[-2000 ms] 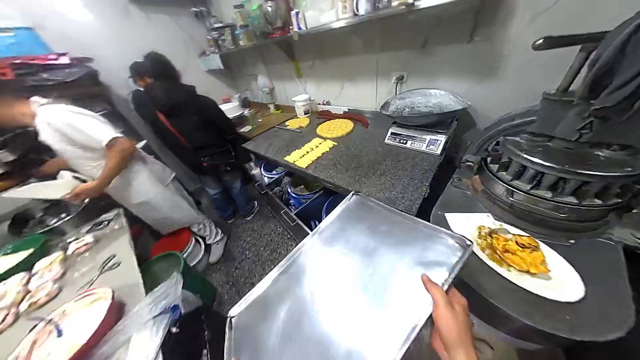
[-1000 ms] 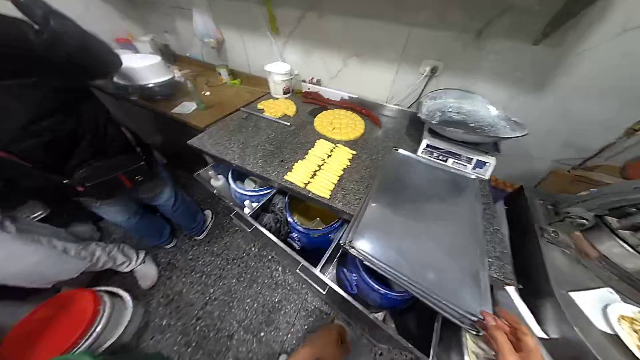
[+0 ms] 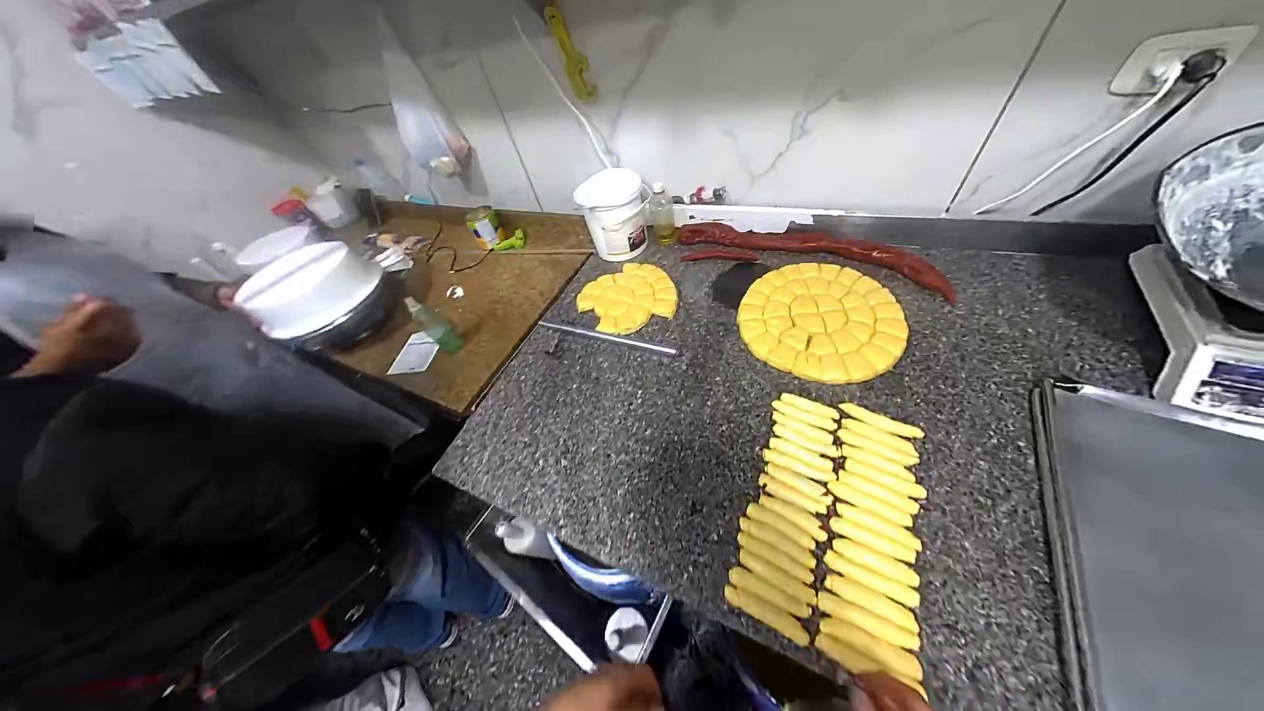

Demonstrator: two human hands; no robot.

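At the bottom edge of the head view, my left hand (image 3: 607,688) shows in part, blurred, over the open drawer below the counter. My right hand (image 3: 884,691) is partly in view beside the near end of the yellow dough strips (image 3: 869,533); whether it touches them I cannot tell. The strips lie in two columns on the speckled stone counter (image 3: 612,434). Behind them lies a round of yellow dough cut into pieces (image 3: 823,321), with a smaller cut piece of dough (image 3: 628,296) to its left. A thin metal rod (image 3: 610,339) rests in front of the smaller piece.
Stacked metal trays (image 3: 1165,533) lie at the right, near a scale (image 3: 1215,346). Long red strips (image 3: 820,245) and a white bucket (image 3: 612,212) line the wall side. A person in black (image 3: 178,513) stands at the left. Bottles and containers sit in the open drawer (image 3: 553,602).
My right hand, earlier at the edge of the metal trays, is now off them and near the dough strips. The trays rest on the counter. The view has turned left and come closer.
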